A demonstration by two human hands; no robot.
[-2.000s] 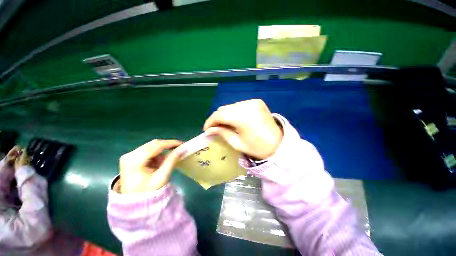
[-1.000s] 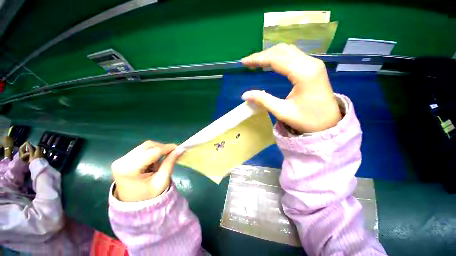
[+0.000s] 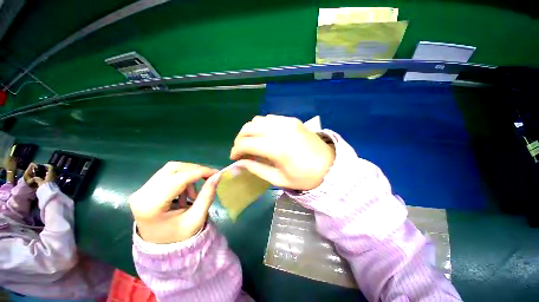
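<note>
A yellow paper sheet with a white upper edge (image 3: 241, 191) is held up above the green bench. My left hand (image 3: 174, 200) pinches its left end between thumb and fingers. My right hand (image 3: 283, 150) pinches its upper edge close beside the left fingertips and covers much of the sheet. A small white corner shows behind my right wrist. The tan board (image 3: 301, 242) lies below, partly under my right sleeve. The blue mat (image 3: 390, 135) lies behind my right hand.
Yellow sheets (image 3: 357, 44) and a white sheet (image 3: 440, 53) stand at the metal rail, with a card (image 3: 133, 66) farther left. Dark trays are at the right. At far left a person in pink sleeves (image 3: 41, 227) holds a dark object by a black tray (image 3: 74, 168). A red crate (image 3: 127, 288) is at bottom left.
My right hand has moved down and left from the sheet's far end and closed on its edge near my left hand. Less of the sheet shows. The left hand has barely moved.
</note>
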